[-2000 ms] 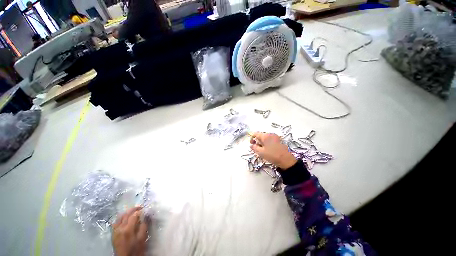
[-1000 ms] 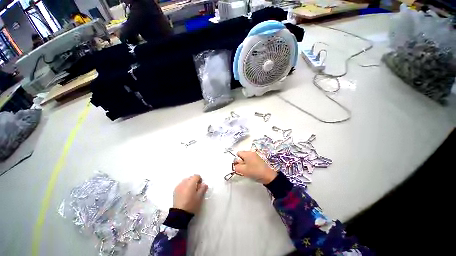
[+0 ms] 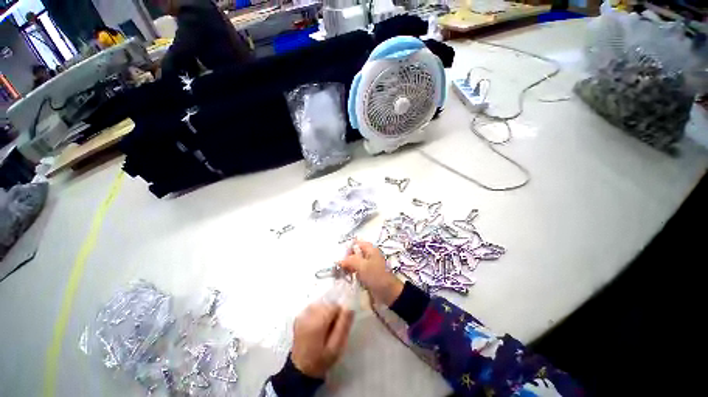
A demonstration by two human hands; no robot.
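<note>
My right hand point(image 3: 368, 267), centre, has its fingers closed on a small silver snap hook point(image 3: 329, 273) that points left. My left hand point(image 3: 317, 333) is just below and left of it, fingers bent, with a blurred pale, see-through piece at the fingertips that looks like thin clear plastic. A loose pile of hooks point(image 3: 437, 252) with a purple sheen lies right of my right hand. Another heap of hooks point(image 3: 133, 324) lies on crumpled clear plastic at lower left. A small group on clear plastic point(image 3: 351, 209) lies beyond my hands.
A fan point(image 3: 400, 97), a filled plastic bag point(image 3: 321, 132) and a black fabric stack point(image 3: 241, 116) stand at the back. A power strip point(image 3: 470, 93) with a looping cord is right of the fan. A large hardware bag point(image 3: 640, 101) is far right. A person point(image 3: 203, 39) is behind the stack.
Both hands have come together at the centre; the left came from the lower-left heap, the right from the right-hand pile with a hook. The view has shifted slightly.
</note>
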